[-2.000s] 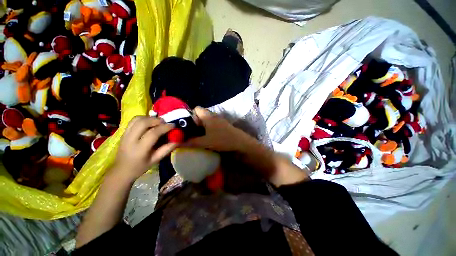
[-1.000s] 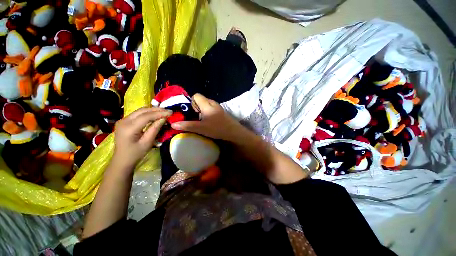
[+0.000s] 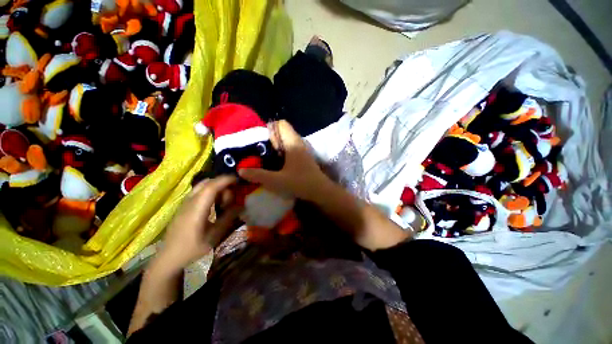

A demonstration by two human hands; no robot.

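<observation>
A penguin plush toy (image 3: 267,207) is held upright over my lap, its face towards me. Its red Santa hat (image 3: 235,123) has a white band and a white pompom at the left. Both eyes and the red beak (image 3: 249,162) show. My right hand (image 3: 292,161) grips the head from the right side, thumb beside the beak. My left hand (image 3: 200,213) is blurred at the toy's lower left, fingers bent; whether it holds the toy or a thread cannot be told. The orange feet are blurred. No tool can be made out.
A yellow sack (image 3: 181,158) full of penguins stands at left. A white woven sack (image 3: 396,121) with a smaller heap of penguins lies open at right. Part of another pale sack (image 3: 409,12) shows at the top. A dark floral apron (image 3: 288,289) covers my lap.
The toy has turned from facing sideways so that both eyes show, and its hat sits slightly higher. My left hand has left the beak and moved down.
</observation>
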